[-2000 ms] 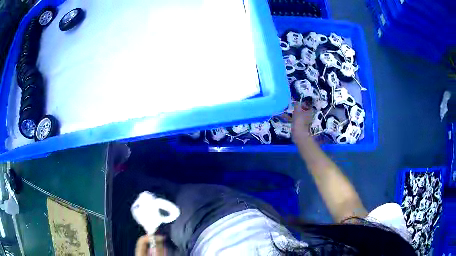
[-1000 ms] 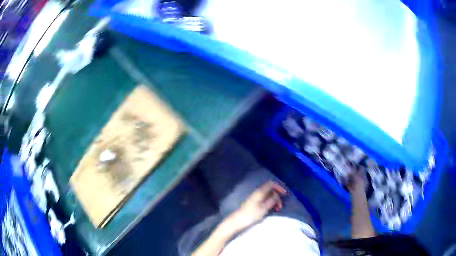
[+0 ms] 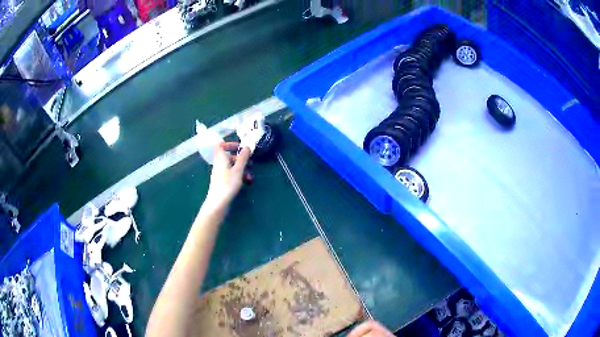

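My left hand (image 3: 227,174) reaches to the back of the green bench. Its fingertips pinch the lower edge of a white housing (image 3: 250,131) with a black tyre (image 3: 266,143) beside it. Another white piece (image 3: 209,141) lies just left of the fingers. My right hand (image 3: 370,330) shows only as a small part at the bottom edge; its fingers and anything in them are hidden. A tiny white round piece (image 3: 247,314) sits on the stained cardboard pad (image 3: 335,289).
A blue tray (image 3: 368,178) at right holds stacked black wheels (image 3: 411,99) and several loose ones. White housings (image 3: 97,237) lie in a pile at left, beside a blue crate (image 3: 64,283). Wheel units (image 3: 464,319) show low right, under the tray.
The view has swung towards the bench. My left hand has gone from near my lap to the housing at the back. My right hand has left the crate of units and is at the bottom edge.
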